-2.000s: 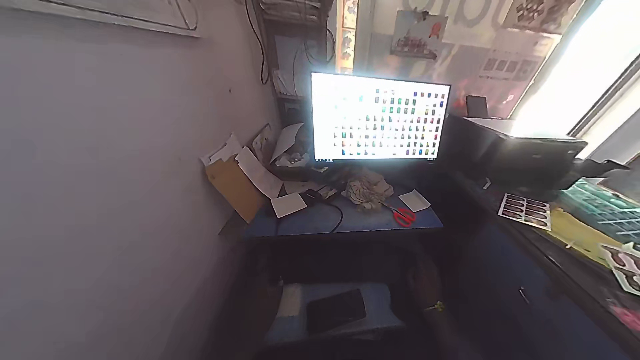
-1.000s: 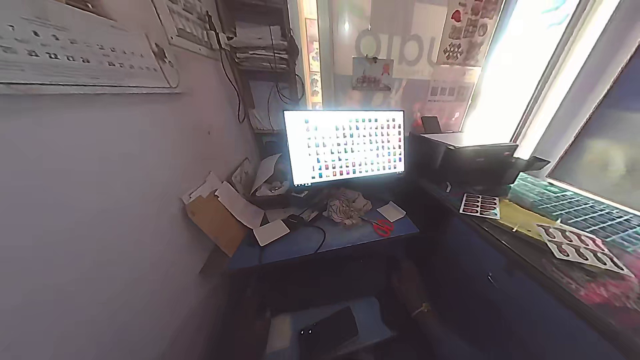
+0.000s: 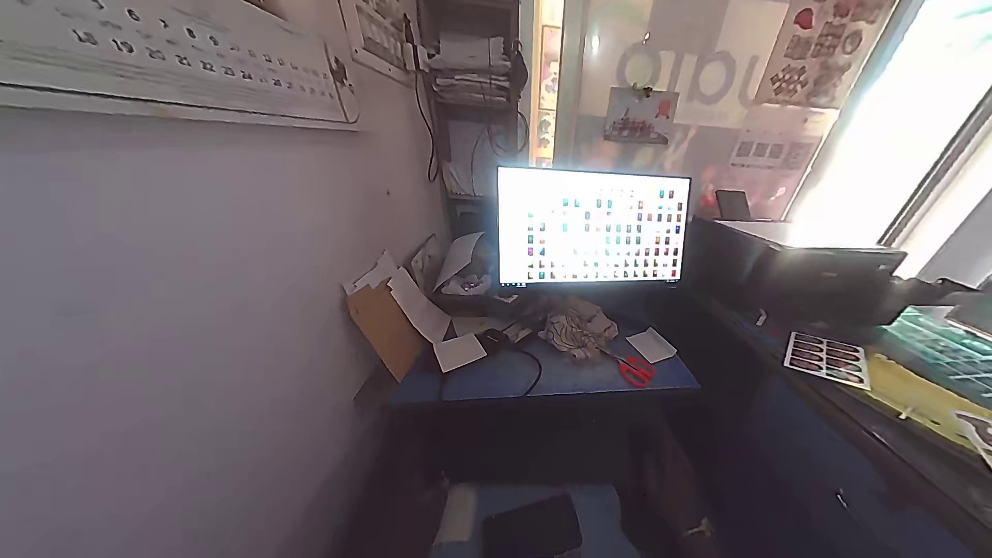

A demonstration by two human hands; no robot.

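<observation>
At the lower right of centre, my right hand (image 3: 668, 469) is a dim shape below the blue desk (image 3: 573, 381), with a yellowish band at the wrist; its fingers are too dark to read. A faint dark shape left of the lower blue surface (image 3: 604, 508) may be my left hand, but its outline is lost in shadow. Between them, a dark flat rectangular object (image 3: 533, 527) lies on that surface, beside a pale strip (image 3: 457, 513). Neither hand shows anything held. Red-handled scissors (image 3: 636, 371) lie on the desk by a crumpled cloth (image 3: 577, 327).
A lit monitor (image 3: 593, 226) stands at the back of the desk. Papers (image 3: 459, 353) and a brown cardboard piece (image 3: 387, 325) lean at the left by the wall. A black printer (image 3: 798, 267) and a photo sheet (image 3: 828, 359) sit on the right counter. A cable (image 3: 536, 370) crosses the desk.
The view has shifted, bringing the wall calendar in at the upper left. The scissors, cloth and papers have stayed in place on the desk. No plain change shows in either hand.
</observation>
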